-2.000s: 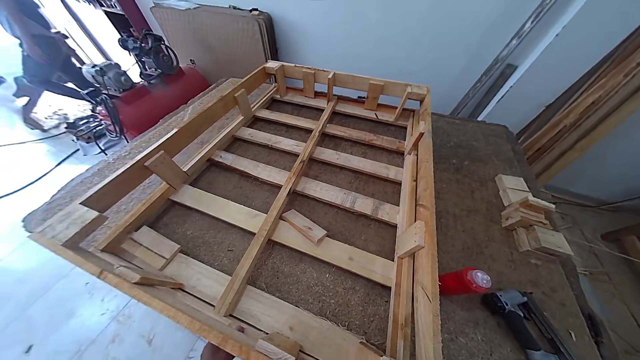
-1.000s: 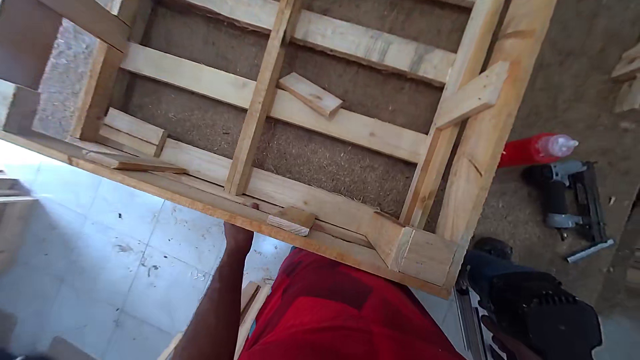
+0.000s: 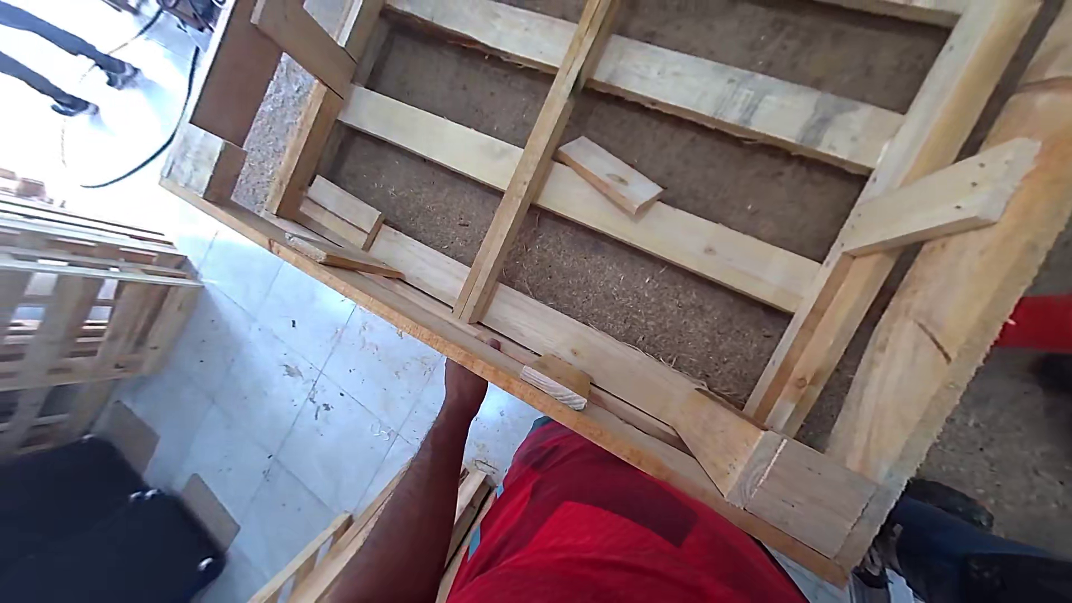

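Observation:
A rectangular wooden frame (image 3: pixel 452 339) with crossing slats lies on a rough brown board surface (image 3: pixel 636 276). My left hand (image 3: pixel 467 377) grips the frame's near rail from below, its thumb tip showing over the inner side; the other fingers are hidden. Short wood blocks bridge the frame's double rails, one (image 3: pixel 557 381) just right of that hand and another (image 3: pixel 942 197) on the right side. A loose wood offcut (image 3: pixel 611 174) rests across a slat beside the centre bar (image 3: pixel 540 159). My right hand is not in view.
At the lower right is a dark blue power tool (image 3: pixel 963 544), partly cut off. A red object (image 3: pixel 1038 322) shows at the right edge. Slatted wooden pieces (image 3: pixel 75 310) stand on the tiled floor at left, above a black padded item (image 3: pixel 109 519). Another person's legs (image 3: pixel 67 59) are at top left.
The view has tilted down and come closer to the frame's near side. My left forearm, out of sight two seconds ago, now reaches to the near rail. The loose offcut stays on its slat.

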